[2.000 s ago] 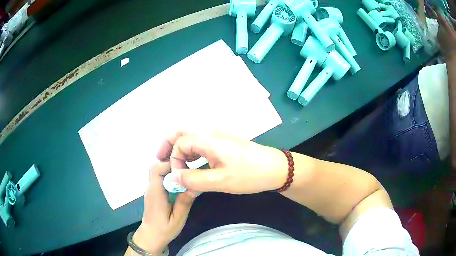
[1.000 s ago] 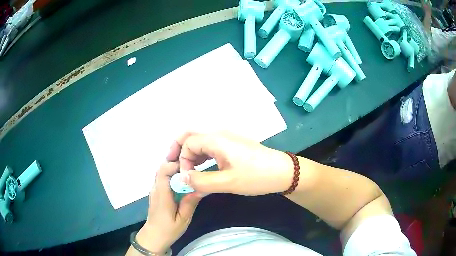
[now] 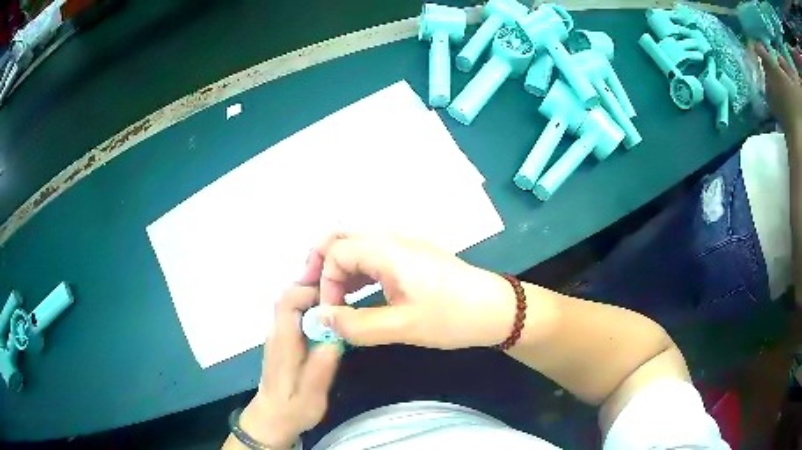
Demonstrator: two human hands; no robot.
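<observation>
My left hand (image 3: 290,369) holds a turquoise fan upright by its handle, with the pale round handle end (image 3: 315,323) facing up between thumb and fingers. The rest of that fan is hidden below. My right hand (image 3: 400,294) bends over it, thumb and fingertip touching the handle end. Whether a label is in that pinch cannot be told. White sheets (image 3: 325,167) lie stacked on the dark green bench beyond my hands.
A pile of turquoise fans (image 3: 563,114) lies at the upper right, a small group (image 3: 22,330) at the far left. More fans (image 3: 681,53) lie by a clear bubble bag (image 3: 725,53) and another person's hand (image 3: 781,83). A paper scrap (image 3: 233,111) lies near the edge strip (image 3: 176,104).
My hands and the sheets appear slightly further right than at first. My left thumb has shifted below the handle end. The neighbour's hand, gone from view a second ago, shows again with a turquoise item.
</observation>
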